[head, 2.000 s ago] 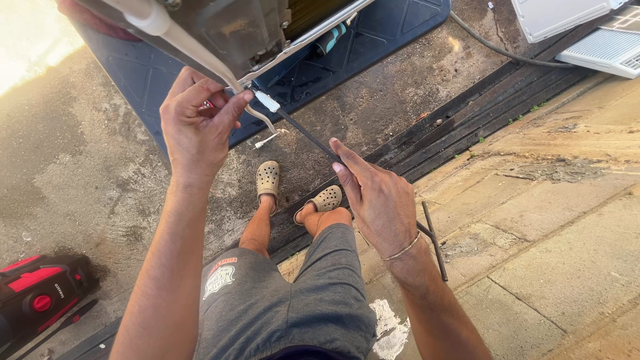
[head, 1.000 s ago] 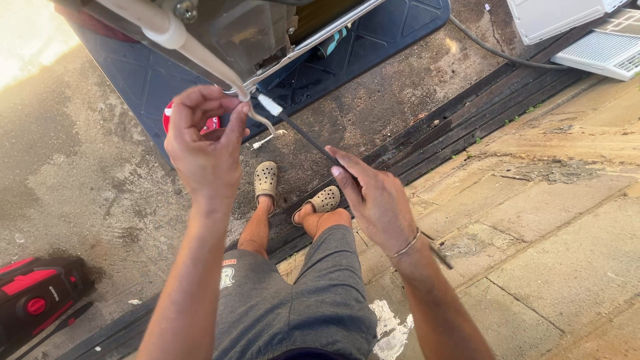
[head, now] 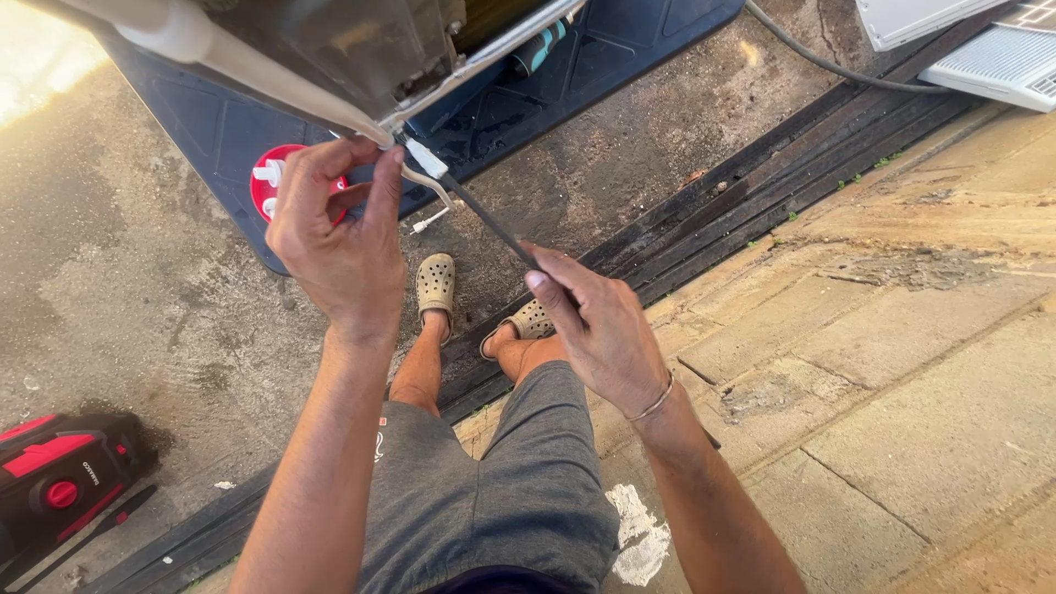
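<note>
My left hand (head: 346,223) pinches between thumb and fingertips at the end of a thick off-white hose (head: 280,74), beside a thin beige cable (head: 433,186) that ends in a small white connector (head: 431,221). What exactly the fingertips grip cannot be told. A thin dark rod (head: 491,221) with a white tip (head: 426,157) lies between thumb and forefinger of my right hand (head: 594,322). The tip is close to the left fingertips, at the lower edge of a metal-framed unit (head: 355,41).
A dark plastic mat (head: 569,82) lies under the unit, with a teal-and-black tool (head: 540,48) and a red round container (head: 272,177) holding white parts. A red-and-black machine (head: 66,478) stands lower left. White panels (head: 998,66) and a dark cable (head: 825,66) are upper right.
The red container shows beside my left hand, which hid most of it two seconds ago. My right hand stays on the rod, whose rear end has swung behind the forearm.
</note>
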